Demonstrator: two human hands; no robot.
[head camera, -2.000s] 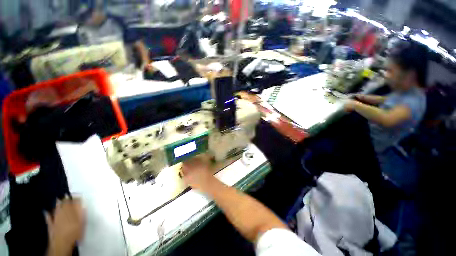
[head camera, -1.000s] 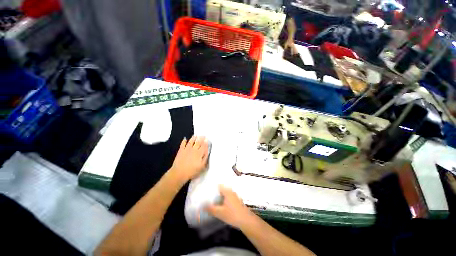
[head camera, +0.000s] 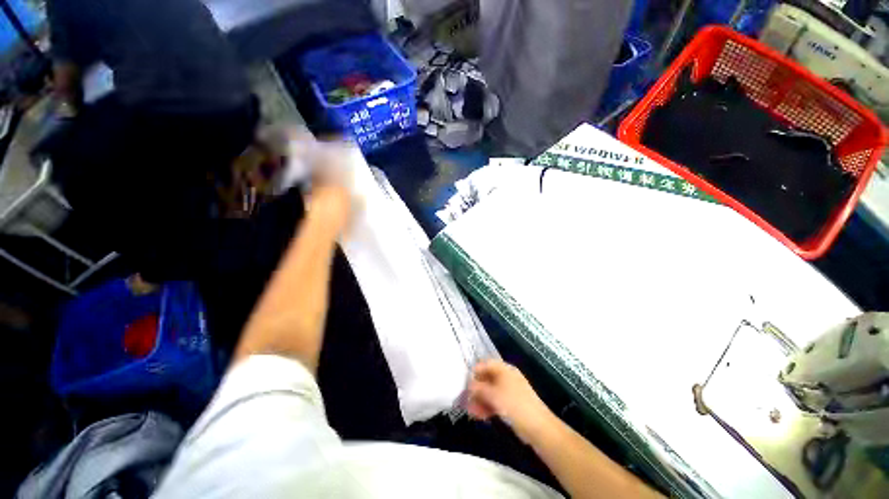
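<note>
A stack of long white fabric pieces (head camera: 400, 292) lies to the left of the sewing table, over dark cloth. My left hand (head camera: 331, 185) is blurred at its far end, on the white fabric; whether it grips a piece cannot be told. My right hand (head camera: 497, 390) is at the near end, its fingers closed at the fabric's edge. The white sewing table (head camera: 624, 283) has a green edge. The sewing machine (head camera: 848, 370) is cut off at the right, with black scissor handles (head camera: 825, 458) below its arm.
A red basket (head camera: 702, 58) of black pieces stands behind the table. Blue crates stand ahead (head camera: 375, 117) and at lower left (head camera: 185, 341). A person in dark clothes (head camera: 146, 88) is at upper left. Grey-and-white cloth (head camera: 458, 97) lies on the floor.
The view has swung left. Both hands have left the tabletop for the white stack beside it. The black panel seen on the table is no longer there.
</note>
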